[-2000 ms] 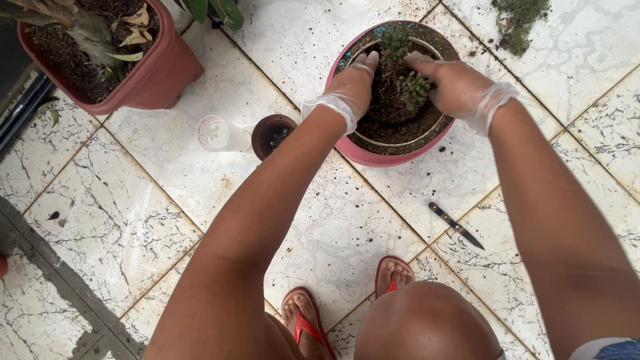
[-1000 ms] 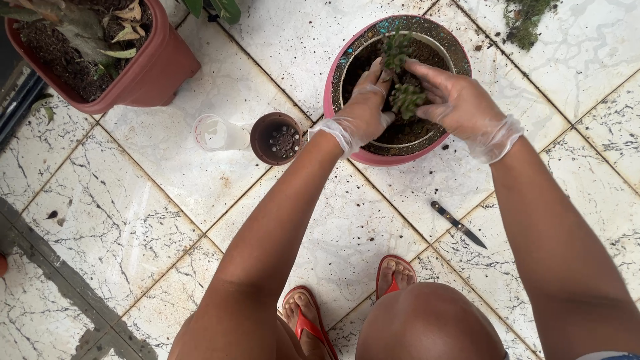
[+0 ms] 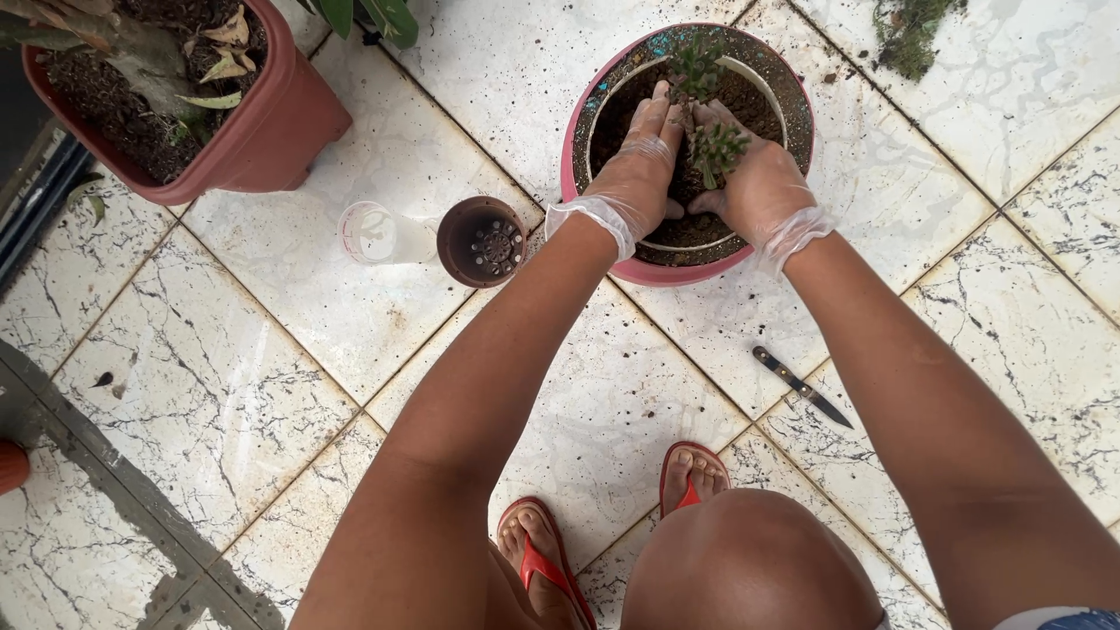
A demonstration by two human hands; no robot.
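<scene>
A small succulent plant (image 3: pixel 717 150) stands in dark soil (image 3: pixel 691 232) inside a round pot with a pink outer wall (image 3: pixel 678 274) and a speckled rim. My left hand (image 3: pixel 643 166), in a clear plastic glove, lies on the soil to the left of the stem, fingers extended toward the far side. On the right, my gloved right hand (image 3: pixel 759 188) is pressed to the soil, its fingers partly behind the leaves. Both hands are beside the stem; neither is closed around anything. The thumbs point toward each other on the near side.
Left of the pot are an empty brown plastic nursery pot (image 3: pixel 481 241) and a clear plastic cup (image 3: pixel 378 233). A knife (image 3: pixel 801 386) lies on the tiles near my right forearm. A large reddish planter (image 3: pixel 262 149) stands upper left, and a clump of moss (image 3: pixel 910 39) lies upper right.
My hands were higher around the plant's leaves one second ago; now they lie lower, flat on the soil on either side of the stem.
</scene>
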